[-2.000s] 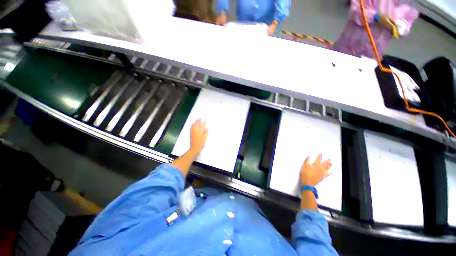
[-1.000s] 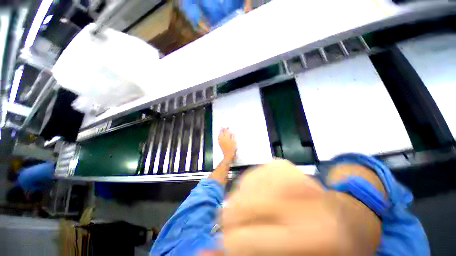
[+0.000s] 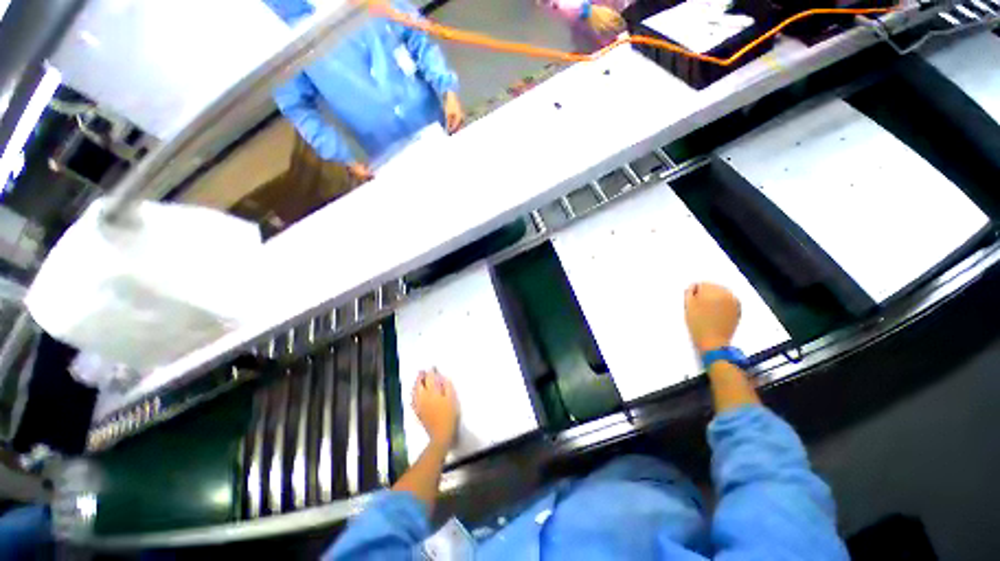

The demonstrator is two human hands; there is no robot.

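Observation:
A flat white-topped equipment unit (image 3: 466,340) lies on the line in front of me. My left hand (image 3: 436,405) is on its top near the front edge, with fingers curled in. A second, wider unit (image 3: 636,274) lies to its right. My right hand (image 3: 713,315), with a blue wristband, is closed in a fist over its right part. I see nothing in either hand; the insides of the fists are hidden. A third unit (image 3: 855,197) lies further right, untouched. Small dark dots show on the tops.
Conveyor rollers (image 3: 318,422) and a green panel (image 3: 165,471) are at the left. A long white bench (image 3: 515,142) runs behind the line, with a white bag (image 3: 132,285) at its left end. A person in blue (image 3: 373,93) stands across it. An orange cable (image 3: 526,47) crosses the top.
My right hand, large and blurred near the camera one second ago, is now down over the second unit. Both hands had spread fingers two seconds ago and are now curled. The view has tilted.

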